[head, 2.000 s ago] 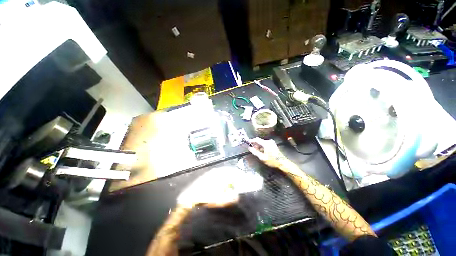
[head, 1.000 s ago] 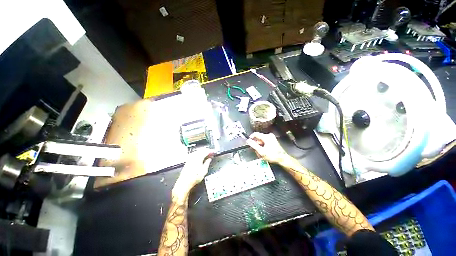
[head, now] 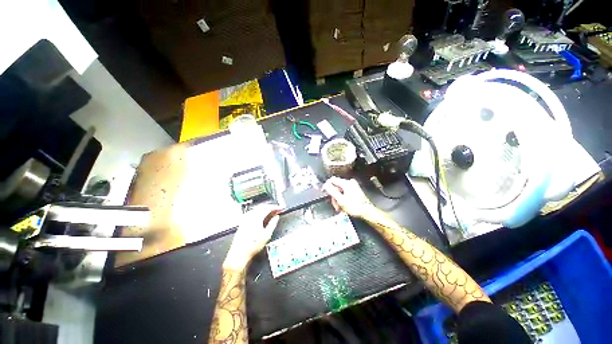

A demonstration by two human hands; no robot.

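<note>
A white circuit board panel (head: 313,244) with rows of small parts lies flat on the black bench mat in front of me. My left hand (head: 253,232) is at the panel's upper left corner, fingers bent; whether it holds anything is unclear. My right hand (head: 346,196) is above the panel's upper right edge, its fingertips close together beside small white loose parts (head: 303,179). Any thin tool in its fingers is too small and blurred to tell. A green-and-grey framed device (head: 250,185) sits on the glaring white sheet (head: 201,181).
A round tub (head: 337,156), green-handled cutters (head: 303,126) and a black soldering station (head: 382,151) stand behind my right hand. A large white round housing (head: 493,154) is at right. A blue tote (head: 577,262) with boards is lower right. Twin pale bars (head: 100,230) jut in from the left.
Two seconds ago my left hand was blurred over the panel; it now rests at the panel's upper left. The dark thin tool seen at my right fingertips no longer shows clearly. The view has shifted slightly.
</note>
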